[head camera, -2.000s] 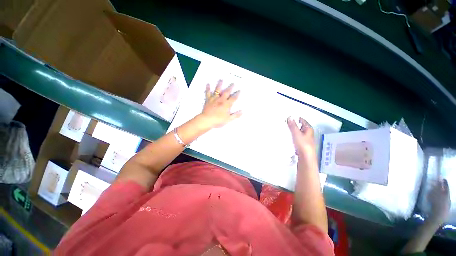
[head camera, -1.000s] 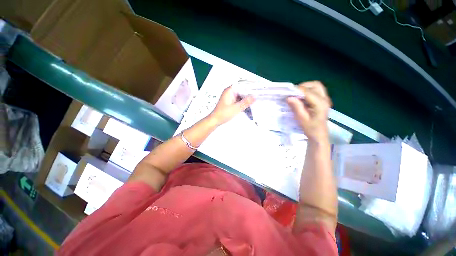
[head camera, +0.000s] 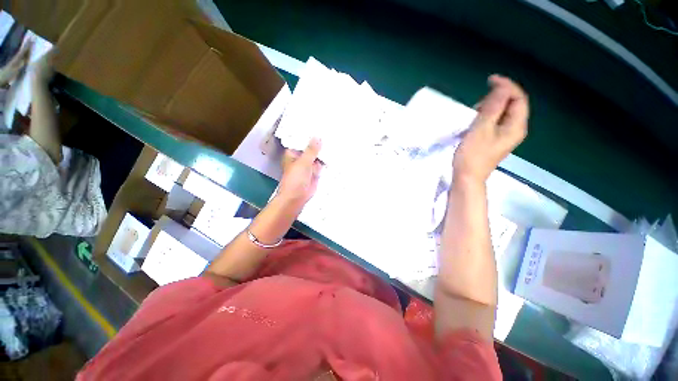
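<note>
My left hand (head camera: 300, 173) grips a fanned bunch of white leaflets (head camera: 327, 111) at its lower edge, thumb on top. My right hand (head camera: 494, 132) is raised above the bench's far side, its fingers bent and a little blurred. A curled white leaflet (head camera: 438, 123) is at its fingers; whether they pinch it is hard to tell. More white paper (head camera: 364, 216) is spread on the bench in front of me, overexposed, so single sheets are hard to tell apart.
An open brown carton (head camera: 163, 74) stands at the upper left. A white box with a product picture (head camera: 580, 279) lies at the right beside clear bags (head camera: 621, 350). A lower carton at left holds white boxes (head camera: 175, 253). Another person's arm (head camera: 44, 111) shows at far left.
My left hand has moved left with the leaflets, which are now fanned out. My right hand has risen to the right. The view has shifted, and another person has come into view at far left.
</note>
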